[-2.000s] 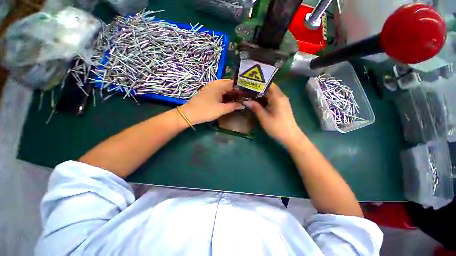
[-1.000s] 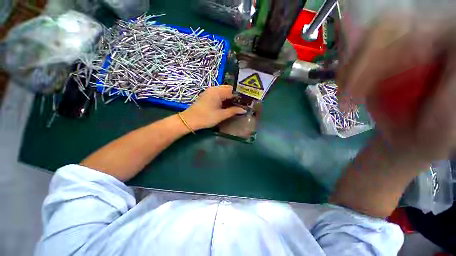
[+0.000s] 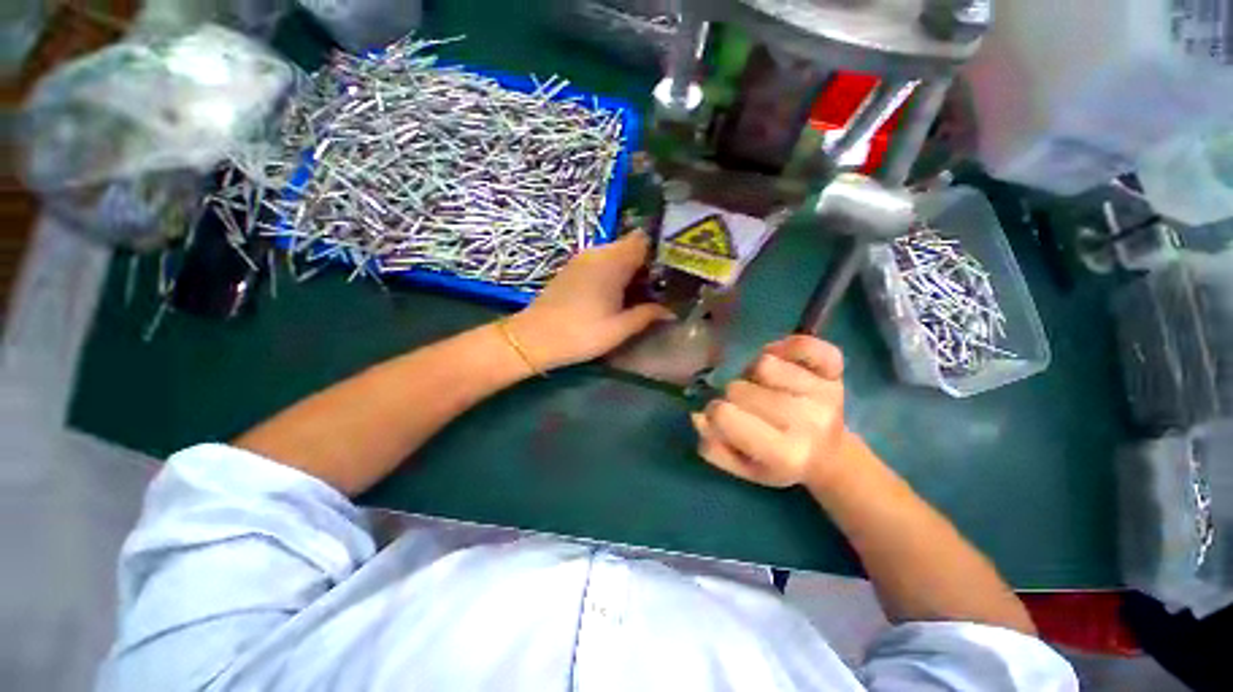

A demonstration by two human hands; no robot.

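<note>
The hand press (image 3: 778,115) stands at the centre, with a white and yellow warning label (image 3: 706,243) on its front. My left hand (image 3: 591,300) is at the press fixture (image 3: 665,281), its thumb and fingers around the fixture's left side; whether it holds a pin cannot be seen. My right hand (image 3: 778,412) is closed around the end of the dark press lever (image 3: 828,287), which is pulled down toward me; the red knob is hidden in the hand. The press base plate (image 3: 663,354) lies below the fixture.
A blue tray (image 3: 632,169) heaped with metal pins (image 3: 460,169) is left of the press. A clear plastic bag (image 3: 156,115) and a smartphone (image 3: 216,270) lie further left. A clear parts box (image 3: 1017,304) with pins is at right, stacked boxes (image 3: 1174,507) far right. A red bin (image 3: 845,108) is behind.
My right hand left the fixture, took the lever knob at upper right and has brought it down near the bench front. The upper press parts have shifted. My left hand stays at the fixture.
</note>
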